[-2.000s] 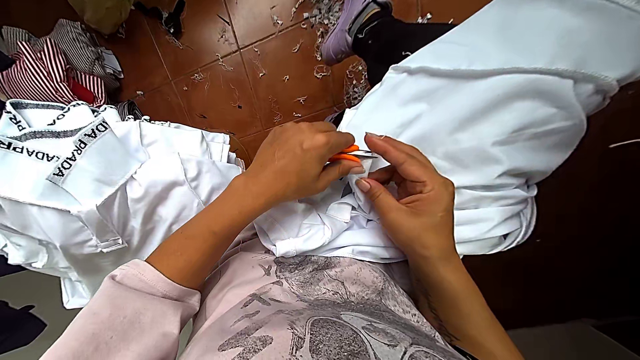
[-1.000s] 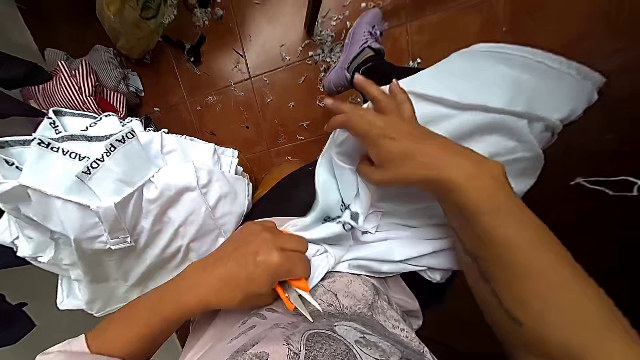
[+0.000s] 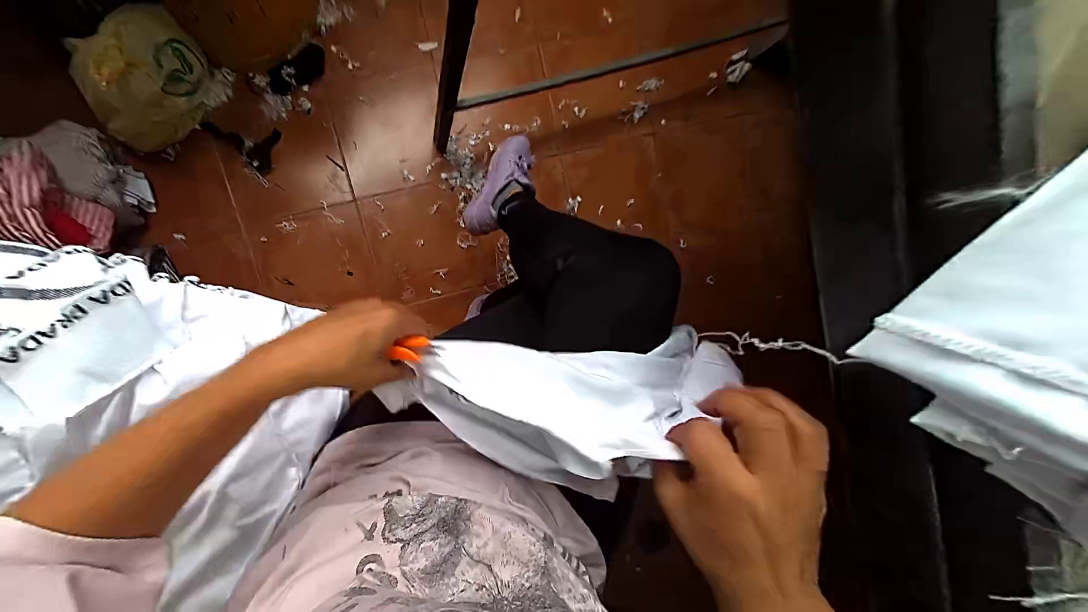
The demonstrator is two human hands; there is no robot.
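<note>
A white fabric garment piece (image 3: pixel 552 399) stretches between my two hands, above my lap. My left hand (image 3: pixel 365 344) is closed on its left end and also holds small scissors with orange handles (image 3: pixel 410 348); their blades are hidden. My right hand (image 3: pixel 752 476) pinches the right end of the fabric between thumb and fingers. From that end a thin white thread (image 3: pixel 778 344) runs to a stack of white fabric pieces (image 3: pixel 1003 340) at the right edge. More white garments with black-lettered bands (image 3: pixel 76 340) lie at the left, beside my left forearm.
Thread scraps (image 3: pixel 463 166) litter the tiled floor (image 3: pixel 408 246) around my lilac shoe (image 3: pixel 501 183). A dark metal table leg (image 3: pixel 455 76) stands ahead. A tied plastic bag (image 3: pixel 140 76) and striped cloth (image 3: pixel 51 200) lie at the upper left. A dark surface edge (image 3: pixel 858 255) runs along the right.
The white cloth that was spread over my lap is now lifted and stretched between both hands. My right hand has moved down and taken hold of it. The view has shifted right.
</note>
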